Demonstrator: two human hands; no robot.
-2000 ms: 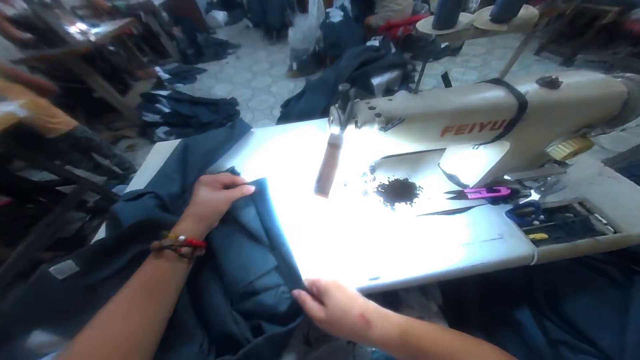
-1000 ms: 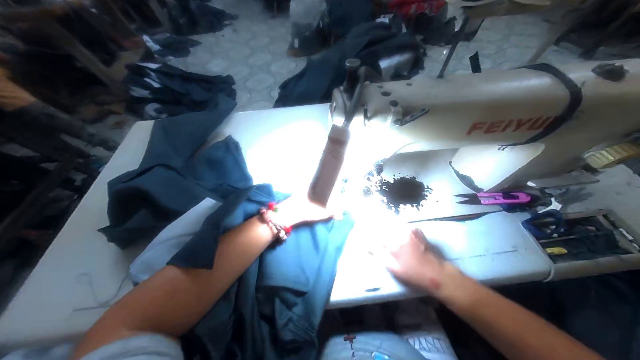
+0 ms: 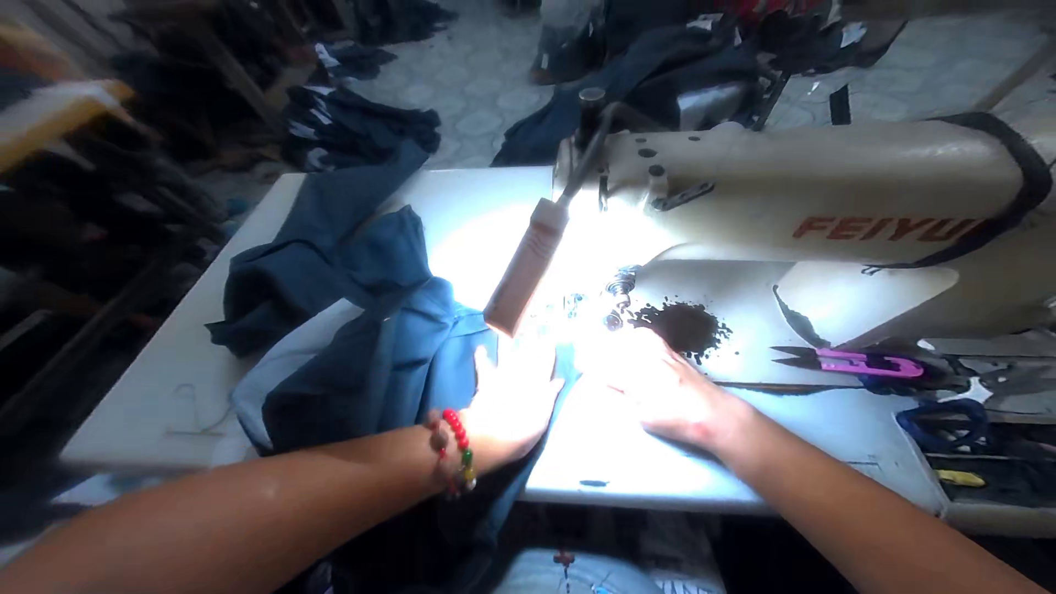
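My left hand (image 3: 516, 400), with beaded bracelets at the wrist, lies flat with fingers spread on the dark blue-grey fabric garment (image 3: 404, 355) near the needle area. Glare washes out its fingers. My right hand (image 3: 652, 384) rests on the white table just right of the fabric's edge, by the presser foot; its fingertips are lost in the glare, so whether they pinch anything cannot be told. The industrial sewing machine (image 3: 792, 190), marked Feiyue, stands beyond both hands. A lamp with a flat pinkish-brown head (image 3: 526, 268) hangs over my left fingers.
Pink-handled thread snips (image 3: 870, 363) lie right of a dark patch (image 3: 685, 328) on the machine bed. Dark-blue-handled scissors (image 3: 945, 425) and a yellow item (image 3: 959, 478) sit at the tray on the right. Piles of dark garments (image 3: 355, 124) lie on the floor behind the table.
Two seconds ago both hands held the fabric's edges left of the machine. The fabric has moved right, toward the needle. My left hand now lies spread on it, and my right hand is beside the presser foot.
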